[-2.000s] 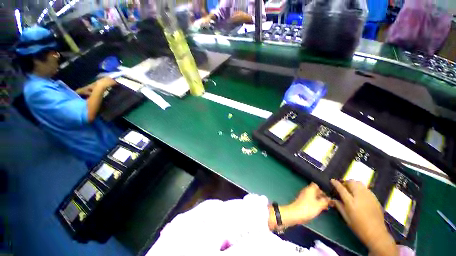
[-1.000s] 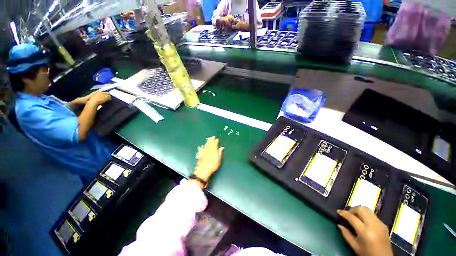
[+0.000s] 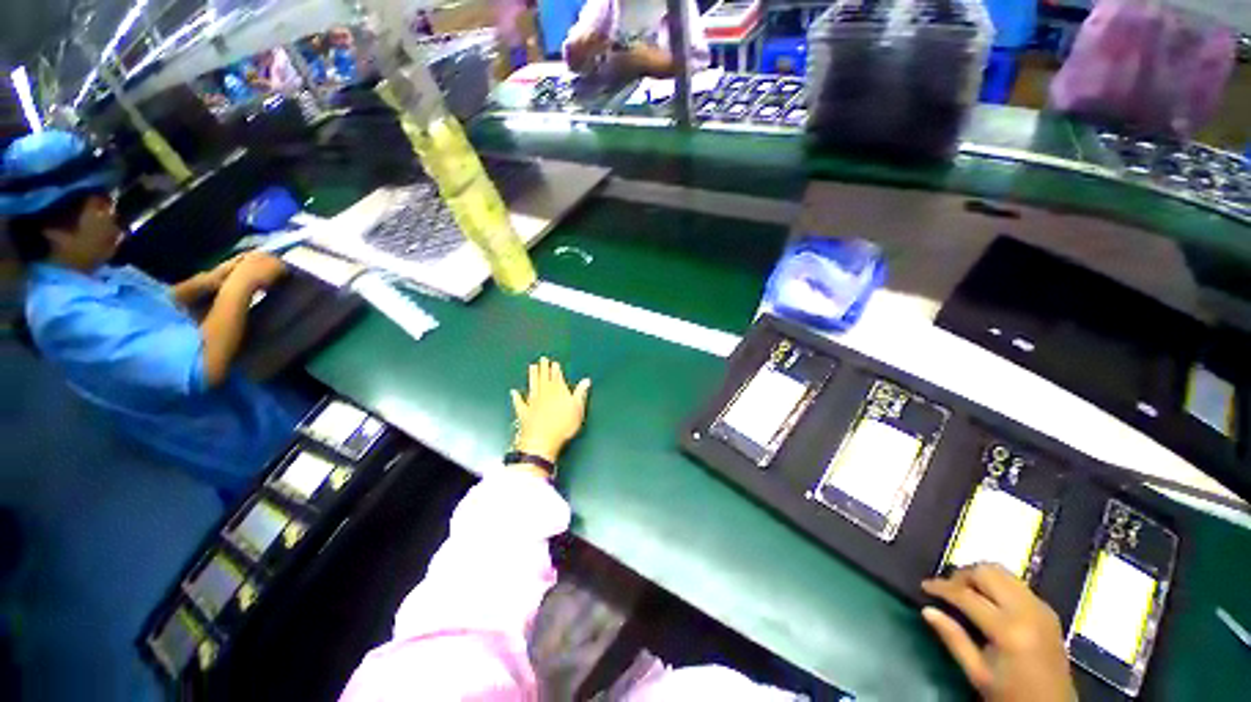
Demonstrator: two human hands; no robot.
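A black foam tray (image 3: 812,513) lies on the green bench (image 3: 645,480) at the right. It holds several phone housings (image 3: 874,464) with white lower areas and circles at the far end. My left hand (image 3: 550,414) is palm down on the bench, left of the tray, fingers slightly apart; what is under it is hidden. My right hand (image 3: 1008,634) is at the tray's near edge, overlapping the third housing (image 3: 999,528). Its fingers are bent with a gap to the thumb, and no held thing shows. The hand's lower part is cut off by the frame.
A blue parts bin (image 3: 826,284) stands behind the tray. Another black tray (image 3: 1084,336) lies on a white board behind right. A yellow-wrapped post (image 3: 473,213) rises at centre left. Filled trays (image 3: 261,528) stand beside the bench. A person in blue (image 3: 124,309) works at the left.
My left hand has moved left from the tray onto the bench and now lies flatter. The small yellowish parts seen on the bench no longer show. My right hand has drawn back slightly.
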